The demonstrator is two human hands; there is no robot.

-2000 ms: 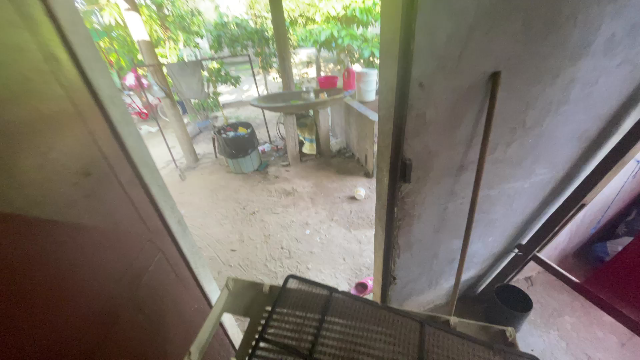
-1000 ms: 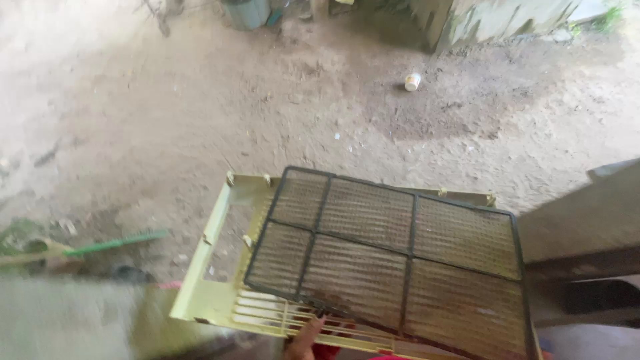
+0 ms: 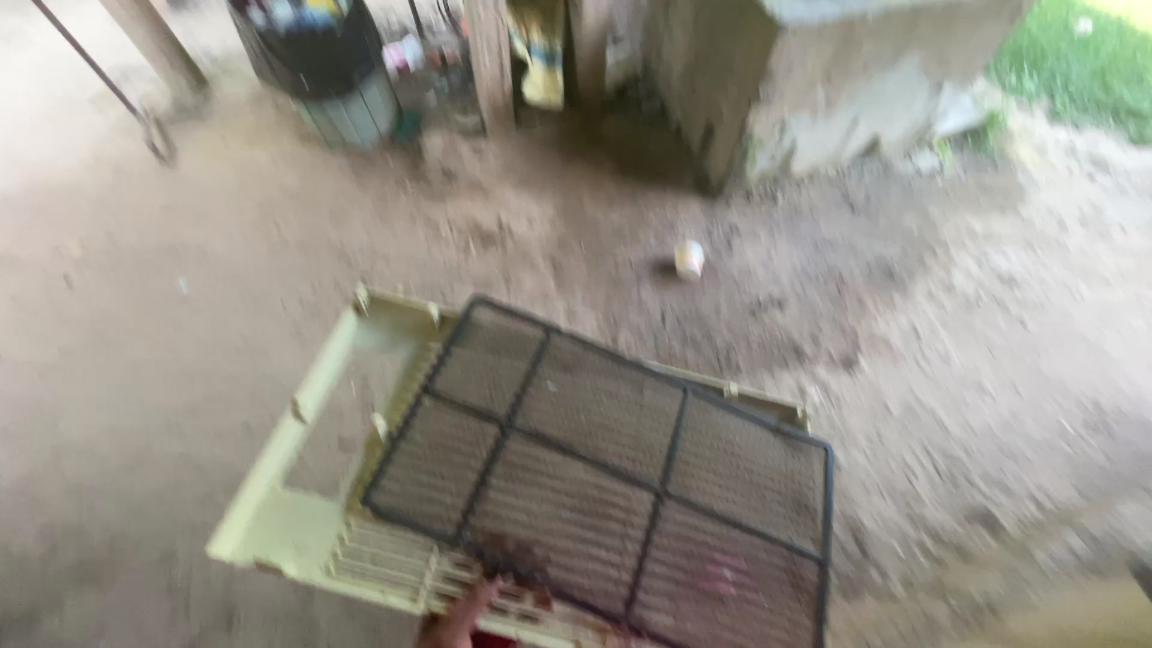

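Note:
A cream plastic front grille panel (image 3: 297,513), with slats and a rectangular opening at its left end, is carried in front of me over the dirt ground. On top of it lies a dusty mesh air filter (image 3: 585,450) in a dark frame, slanted across the slats. My left hand (image 3: 463,616) grips the panel's near edge at the bottom of the view, its thumb or a finger by the filter's edge. Most of that hand is cut off by the frame. My right hand is not seen.
A white cup (image 3: 689,259) lies on the dirt ground ahead. A concrete block structure (image 3: 837,99) stands at upper right, near grass (image 3: 1080,72). At upper left are a bin with a black liner (image 3: 315,54), a wooden post (image 3: 157,49) and a thin metal rod (image 3: 85,58).
I have gone from the doorway out over the dirt ground, carrying the panel and filter. The view has swung down and then partly up again, bringing the bin back into sight.

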